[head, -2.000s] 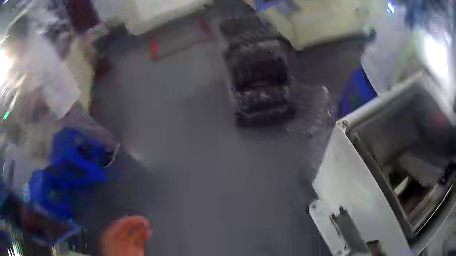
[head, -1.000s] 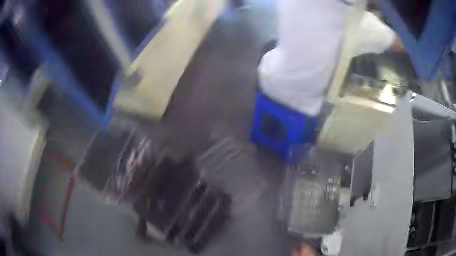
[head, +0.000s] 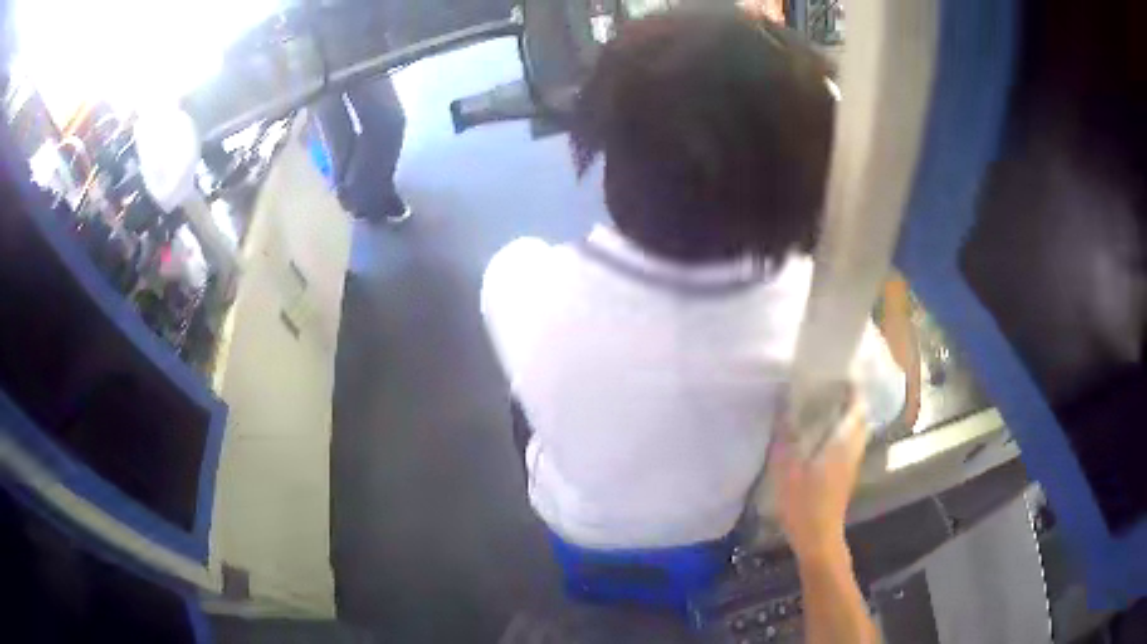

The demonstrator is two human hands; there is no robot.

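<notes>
My right hand (head: 818, 484) reaches up from the bottom edge, right of centre. Its fingers are at the lower end of a pale upright strip (head: 868, 164). A small greyish patch shows between the fingers, too blurred to name. Whether the hand grips it or the strip cannot be told. The hand is close beside the white-shirted back of a seated person (head: 654, 377). My left hand is out of the picture.
The person sits on a blue stool (head: 642, 572) directly ahead. A long cream cabinet (head: 283, 415) stands left of the dark floor aisle. Blue-edged dark panels (head: 1057, 252) flank both sides. Another person's legs (head: 367, 145) show farther back.
The view has swung and come closer to the seated person. My right hand has come up into view at the strip's lower end. The black chair-like object and red floor lines have left the picture.
</notes>
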